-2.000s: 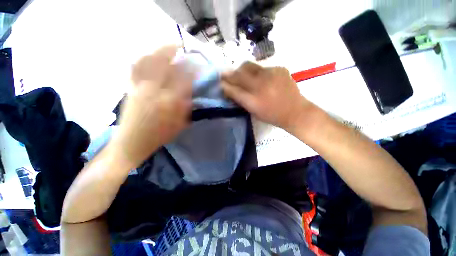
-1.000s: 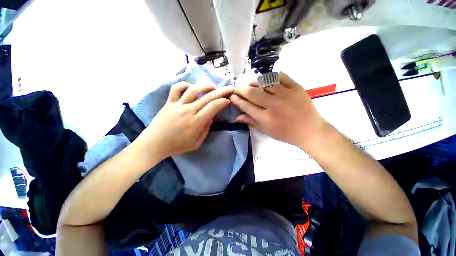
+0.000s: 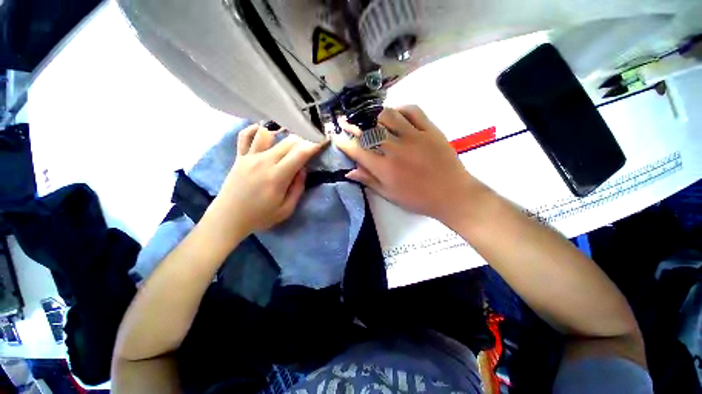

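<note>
A garment piece of grey-blue fabric (image 3: 312, 238) with black cloth (image 3: 364, 265) lies under both hands and hangs over the table's front edge. My left hand (image 3: 265, 181) presses the fabric on the left of the presser foot, fingertips close to the needle area. My right hand (image 3: 412, 165) presses it on the right, its fingers beside a small ridged grey cylinder (image 3: 373, 138). The white sewing machine head (image 3: 223, 61) stands over the fingertips. The needle tip and the exact stitching spot are hidden by fingers and machine parts.
A black smartphone (image 3: 562, 119) lies right of my right hand, with thread snips (image 3: 635, 79) beyond it. Red tape (image 3: 473, 140) marks the bed's seam. A dark cloth heap (image 3: 88, 262) lies at the left. A ridged knob (image 3: 387, 29) sits on the head.
The view has shifted, showing more of the machine head. From two seconds ago, my hands have settled closer together at the foot, and the fabric under them lies flatter.
</note>
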